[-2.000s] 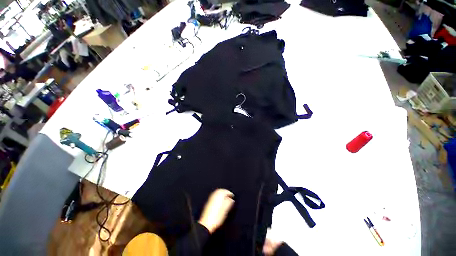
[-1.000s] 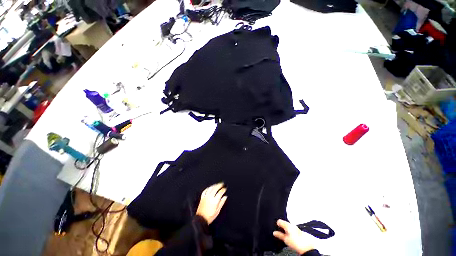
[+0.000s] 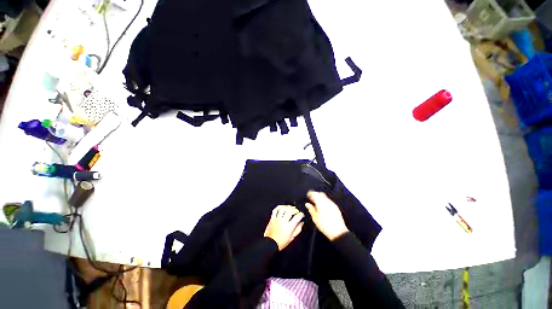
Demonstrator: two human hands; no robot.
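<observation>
A black sleeveless garment point(image 3: 242, 208) lies on the white table at its near edge, with a strap loop at its left side. A hanger point(image 3: 316, 173) shows at its neckline, its hook partly visible. My left hand point(image 3: 284, 226) rests on the upper part of the garment, fingers bent. My right hand point(image 3: 325, 215) is close beside it, fingertips on the cloth near the neckline. Whether either hand pinches cloth cannot be told. A pile of black garments point(image 3: 230, 60) with short straps lies beyond.
A red thread cone point(image 3: 432, 105) and small snips point(image 3: 459, 218) lie right. On the left are a purple bottle point(image 3: 41, 130), pens point(image 3: 89, 157), a dark spool point(image 3: 81, 194), a teal corded tool point(image 3: 37, 216) and a perforated basket point(image 3: 98, 107). Blue crates point(image 3: 532, 90) stand right.
The view has shifted. The near garment now lies apart from the pile, nearer me. My right hand has moved from the garment's right side up beside my left hand.
</observation>
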